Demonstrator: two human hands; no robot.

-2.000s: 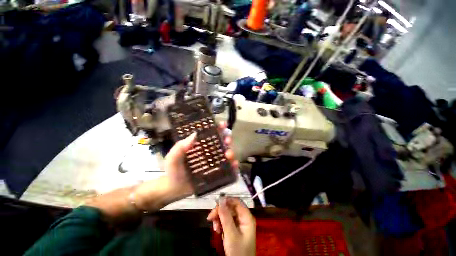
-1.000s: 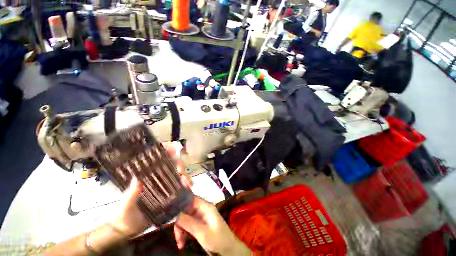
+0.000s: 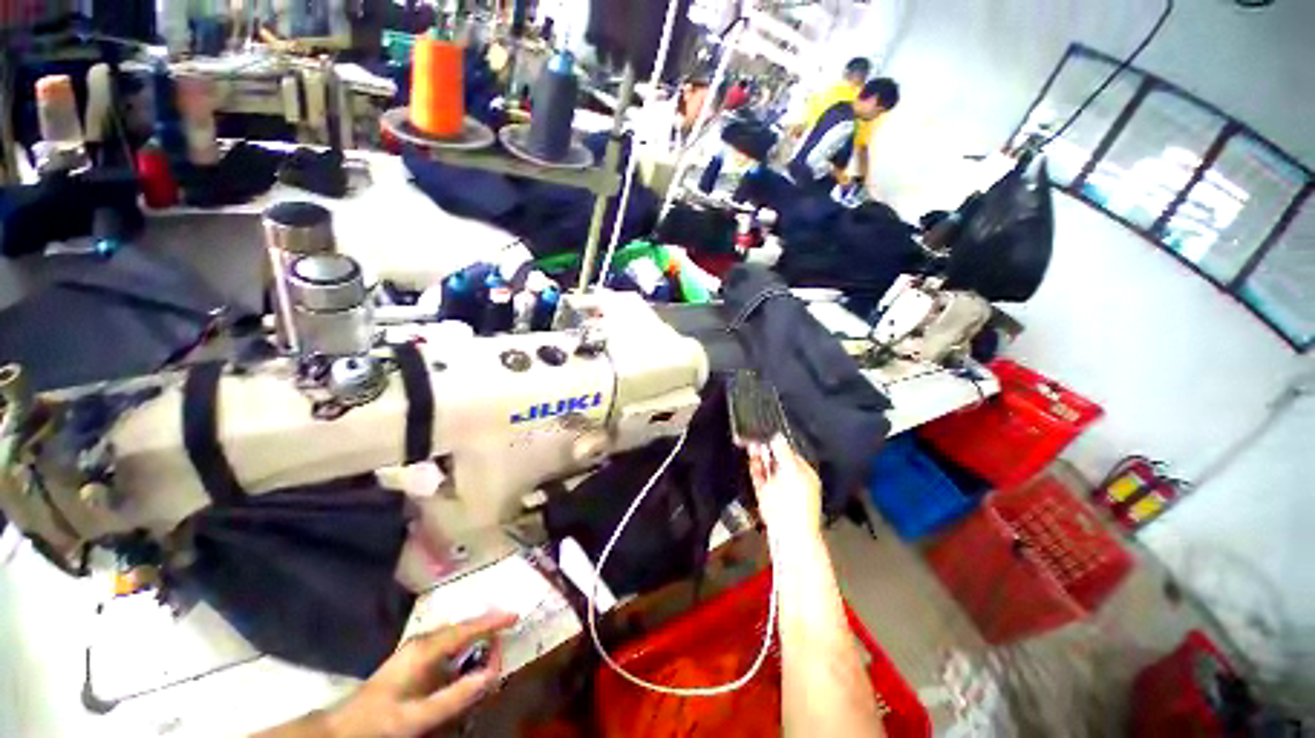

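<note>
My right hand (image 3: 786, 490) is stretched forward and holds a dark phone (image 3: 753, 407) upright beyond the right end of the cream sewing machine (image 3: 505, 418). A white cable (image 3: 599, 570) hangs in a loop from the machine's end and passes up by my right wrist. My left hand (image 3: 433, 681) is low over the table's front edge, fingers apart; a small dark spot shows between thumb and fingers, too unclear to name. A dark cloth piece (image 3: 310, 577) hangs under the machine arm.
A red crate (image 3: 865, 678) with orange cloth stands below the table edge. Dark cloth (image 3: 808, 361) drapes behind my right hand. Orange (image 3: 437, 90) and dark (image 3: 551, 113) thread cones stand behind the machine. Red and blue crates (image 3: 923, 487) are at right. People work at the back.
The view has swung right. The phone, near both hands over the machine's front, is now in my right hand at the machine's far right end. My left hand is off it and lower.
</note>
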